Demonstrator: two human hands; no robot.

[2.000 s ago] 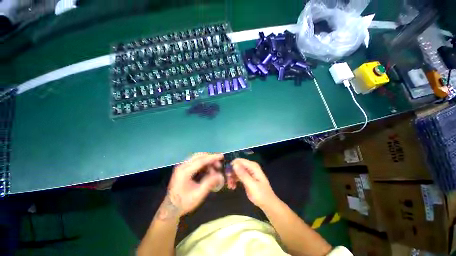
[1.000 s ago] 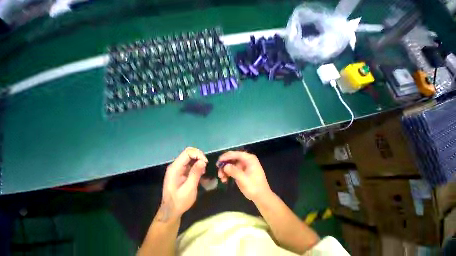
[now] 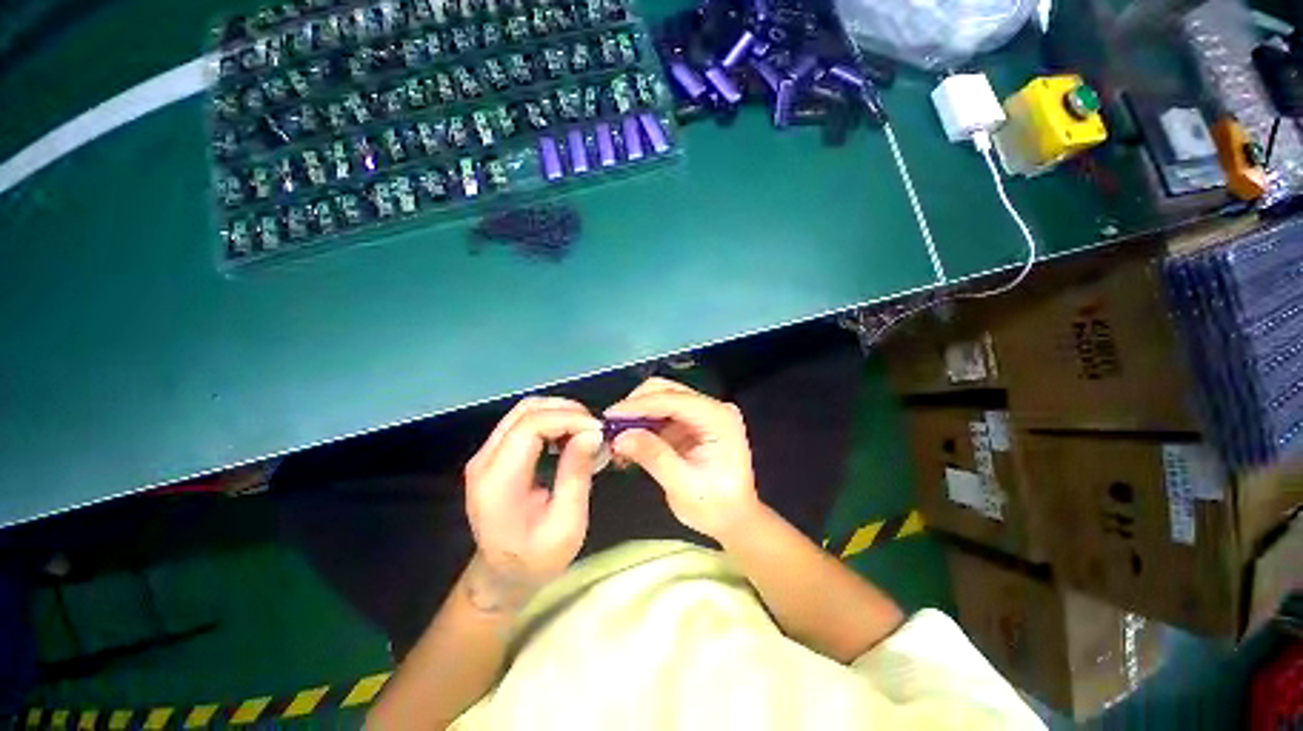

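Observation:
My right hand (image 3: 689, 450) holds a purple housing (image 3: 629, 426) between thumb and fingers over my lap, at the bench edge. My left hand (image 3: 536, 479) has its thumb and fingertips together at the housing's left end; whether it pinches a small part is hidden. The blister tray (image 3: 343, 240) holds rows of green-black circuit board assemblies (image 3: 472, 177), with several purple housings upright in its front row at the right. Small black parts (image 3: 532, 230) lie in a loose pile in front of the tray. A heap of loose purple housings (image 3: 783, 89) lies right of the tray.
A clear plastic bag (image 3: 943, 22) lies behind the heap. A white adapter (image 3: 969, 107) with a cable and a yellow control box (image 3: 1055, 120) stand at the right. Cardboard cartons (image 3: 1107, 500) are below the bench, with stacked empty blister trays (image 3: 1246, 343) at the far right.
My hands were apart a second ago and now meet at the purple housing. The view has tilted down, so the bench sits higher in the picture.

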